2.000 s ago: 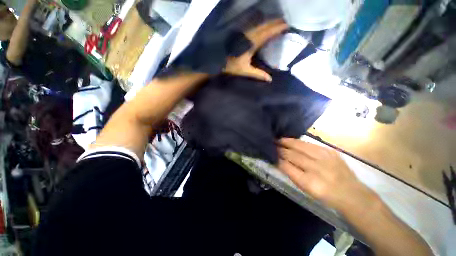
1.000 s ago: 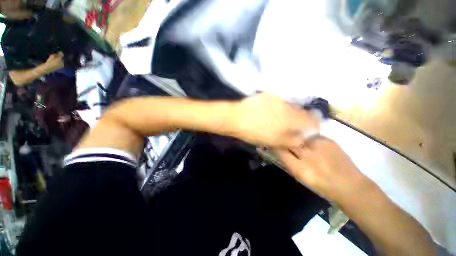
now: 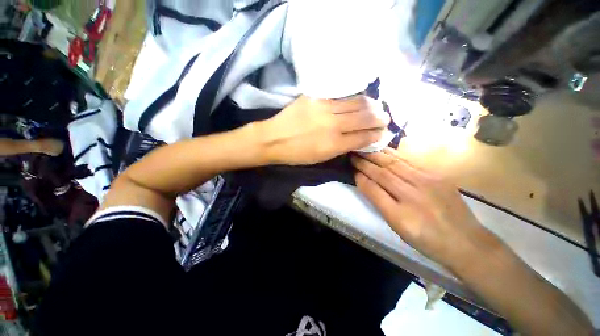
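The light grey-white garment with black stripes (image 3: 260, 56) lies in a heap beyond and left of my hands. A black cloth panel (image 3: 296, 177) runs from under my left hand towards the table's front edge. My left hand (image 3: 335, 128) holds a folded white and black edge between its fingers, close to the needle area. My right hand (image 3: 408, 190) presses its fingertips at the same edge, just nearer to me. The needle and presser foot are lost in the lamp's glare (image 3: 411, 82).
The sewing machine head (image 3: 506, 39) stands at the upper right. Black snips (image 3: 589, 226) lie at the right edge. Red-handled scissors (image 3: 85, 46) lie at the upper left. A dark plastic crate (image 3: 204, 230) with cloth is below my left forearm. Another person's arm (image 3: 29, 146) shows at the far left.
The black cloth earlier spread by my hands gave way to the striped garment. My hands, together near the table edge one second ago, are now slightly apart, with my left hand nearer the needle.
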